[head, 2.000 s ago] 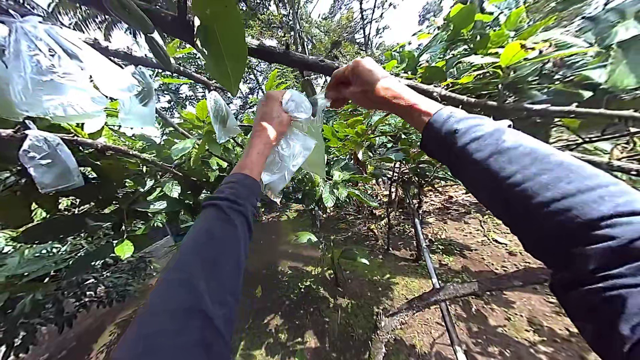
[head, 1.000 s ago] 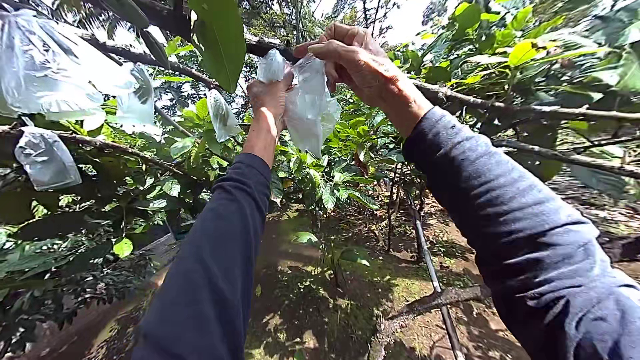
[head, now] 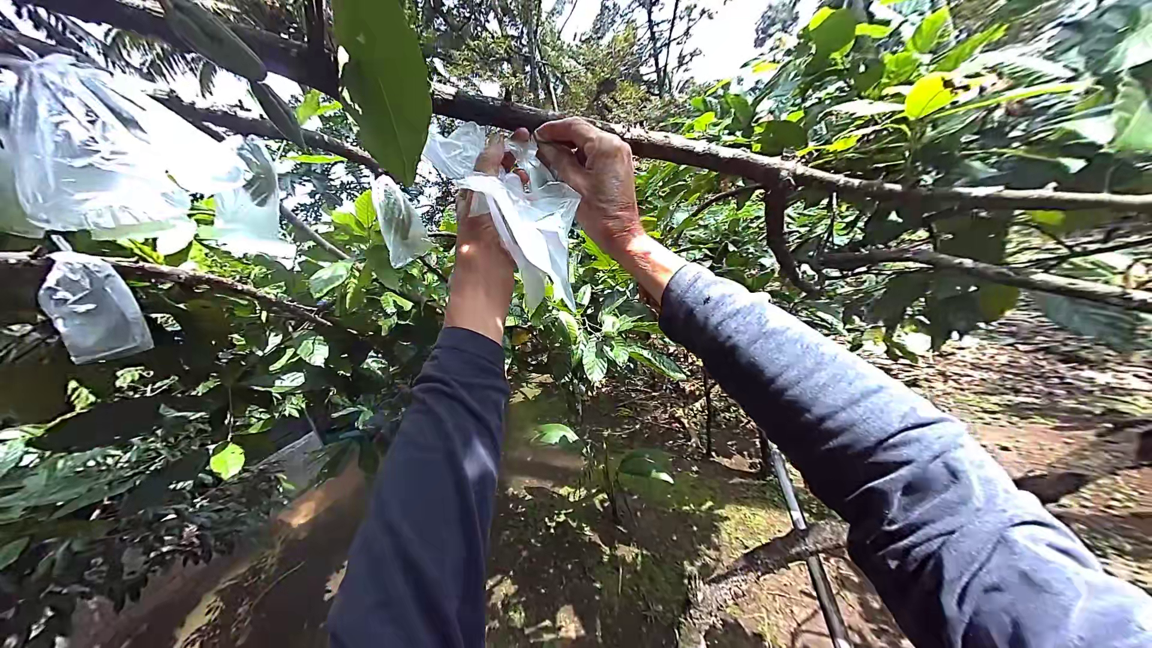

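Just under a tree branch (head: pixel 720 155), my left hand (head: pixel 486 202) holds a thin translucent plastic bag (head: pixel 531 220) from its left side. My right hand (head: pixel 594 175) pinches the bag's upper right part, its fingertips close to the branch. Small reddish round shapes, perhaps fingertips or fruit, show between the hands; which they are I cannot tell. Another piece of clear plastic (head: pixel 457 148) lies against the left hand's upper left. To the left hangs a small plastic bag (head: pixel 399 220) among the leaves.
Large clear plastic bags (head: pixel 108 153) hang at the upper left, with a smaller bag (head: pixel 94 306) below them. A big green leaf (head: pixel 385 85) hangs close in front. Lower branches (head: pixel 981 268) cross the right side. A thin pole (head: pixel 810 549) slants over the ground.
The bag between my hands now spreads out lower and wider, with its folds loose. My right hand first moved left to the bag and now grips at its upper right.
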